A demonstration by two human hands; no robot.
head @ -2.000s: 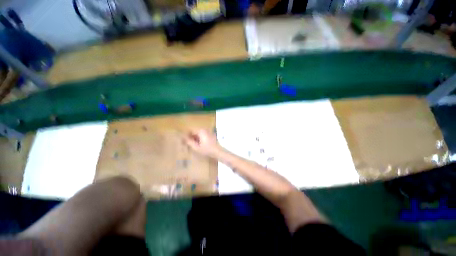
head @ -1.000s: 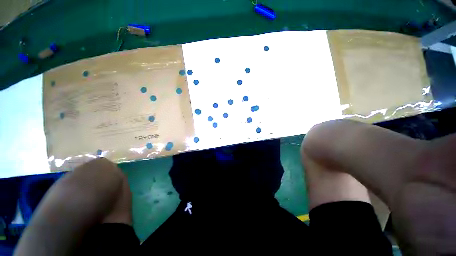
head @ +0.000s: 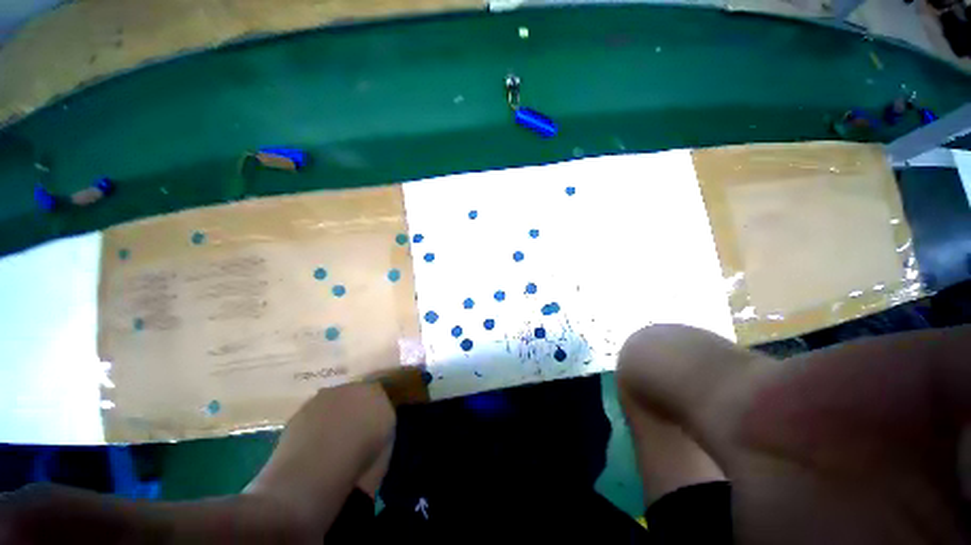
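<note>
Both of my hands are out of the picture. My left bent elbow and forearm show at the bottom left, and my right ones at the bottom right, large and blurred. The elbows are at the bench's near edge. In front of me lies a white sheet (head: pixel 649 234) with several flat blue dots (head: pixel 519 257) and dark specks. Left of it, a brown covering (head: pixel 240 293) bears several more blue-teal dots (head: pixel 321 274) and faint print.
Beyond the bench runs a green conveyor belt (head: pixel 394 96). It carries a blue battery cell (head: pixel 536 121) with wires, a blue-and-brown unit (head: pixel 281 160) and other units at both ends. A metal post (head: pixel 932 133) stands at the right. Shiny tape lines the bench's near edge.
Two seconds ago my right hand was over the brown covering; it has left the picture. Since one second ago, my left elbow has shifted right, and the bench and belt appear lower in view.
</note>
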